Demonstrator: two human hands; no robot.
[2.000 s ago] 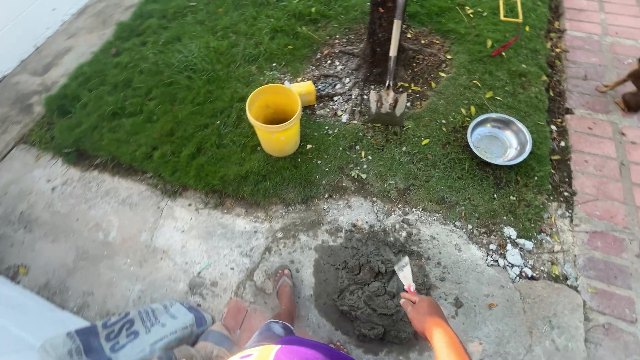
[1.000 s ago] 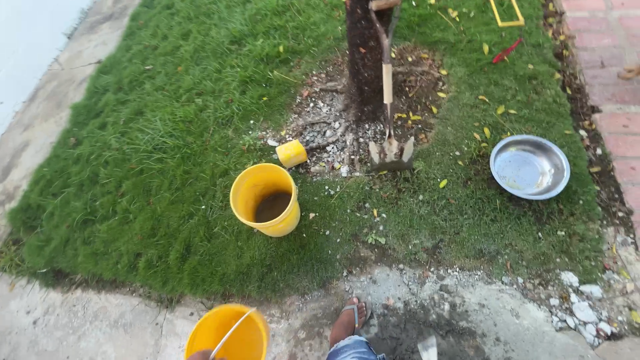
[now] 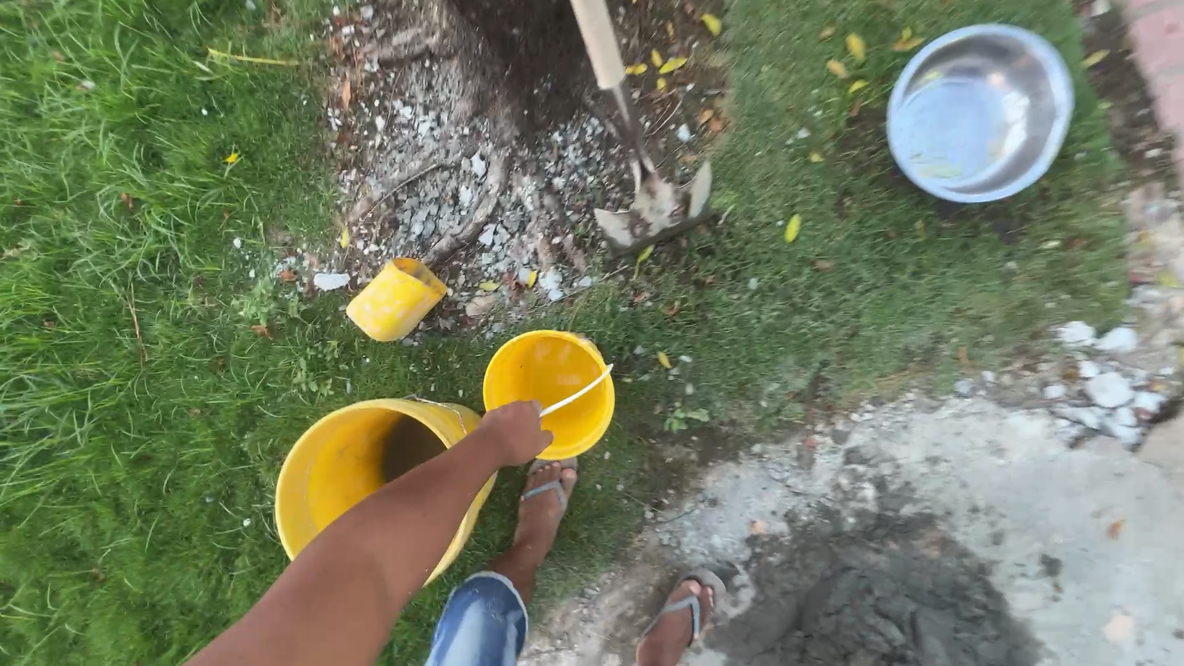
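My left hand (image 3: 520, 433) grips the white handle of a small yellow bucket (image 3: 546, 356), which hangs or rests just above my sandalled foot. Behind my forearm stands a larger yellow bucket (image 3: 310, 462) on the grass, dark inside. A small yellow container (image 3: 393, 301) lies tilted beside the gravel. The metal blade of a shovel (image 3: 655, 208) rests at the gravel's edge. Wet grey mortar (image 3: 860, 601) is spread on the concrete at the lower right. My right hand is out of view.
A metal basin (image 3: 980, 111) sits on the grass at the upper right. Roots and gravel surround the tree trunk (image 3: 518, 55) at the top. Broken white stones (image 3: 1108, 388) lie along the concrete edge at the right. Both my feet, in flip-flops, are near the buckets.
The small bucket in my left hand has moved from the concrete side to beside the large bucket. My right hand, earlier on a putty knife over the mortar, has left the view. The view has shifted strongly.
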